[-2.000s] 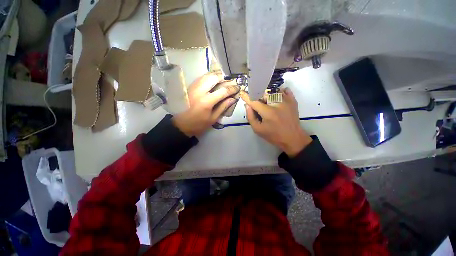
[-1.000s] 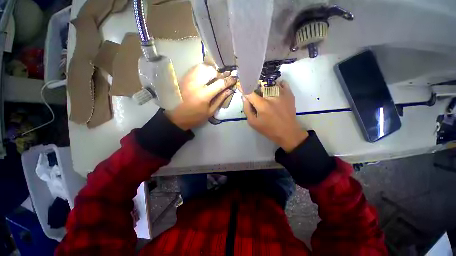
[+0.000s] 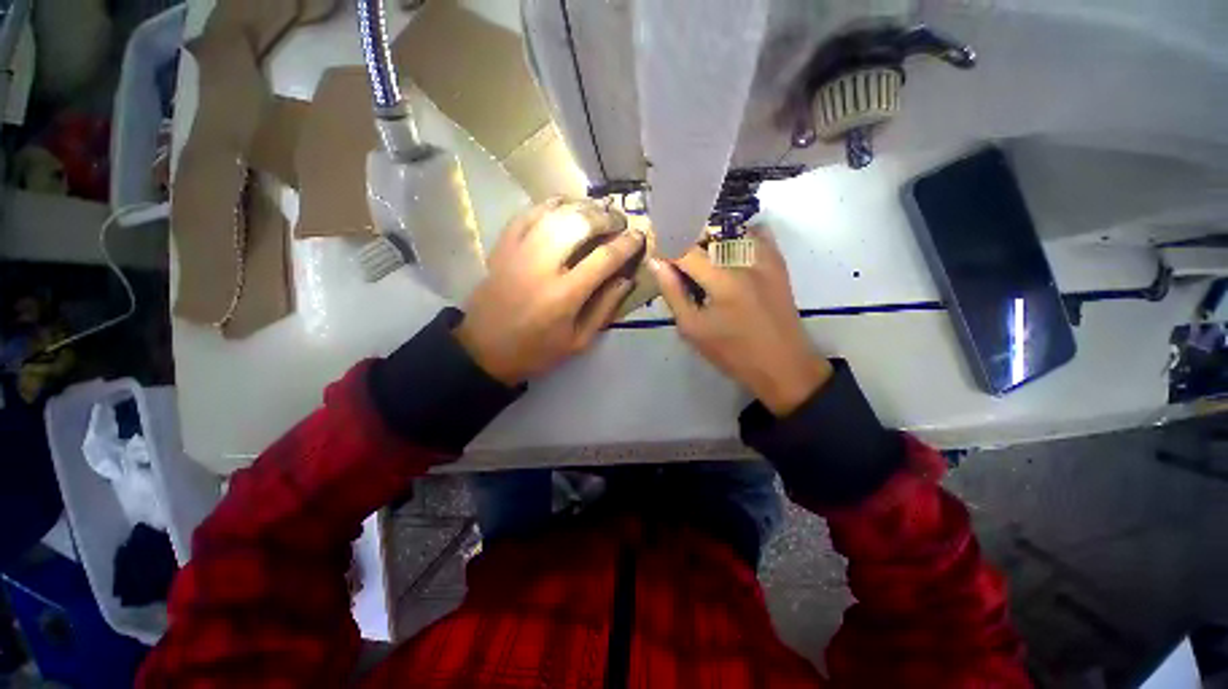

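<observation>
A tan piece (image 3: 622, 299) lies under the fingers on the machine bed, mostly hidden by my hands. My left hand (image 3: 555, 285) presses on it left of the needle, fingers bent together. My right hand (image 3: 738, 312) is just right of the needle, its thumb and index fingertips at the piece's edge. The presser foot (image 3: 633, 202) shows only in part beside the white-grey sewing machine head (image 3: 694, 101). Another tan piece (image 3: 471, 74) reaches from the upper left to near the needle. I cannot tell whether it joins the piece under my fingers.
Several tan pieces (image 3: 209, 168) lie at the table's left. A lamp (image 3: 428, 215) on a ribbed stem stands left of my left hand. A black smartphone (image 3: 990, 269) lies at the right. A ribbed knob (image 3: 857, 100) sits on the machine head. A whitish bin (image 3: 81, 478) stands lower left.
The tan piece behind the lamp has turned, and its near end now slants toward the needle. Both hands stay close to the needle, with small shifts of the fingers.
</observation>
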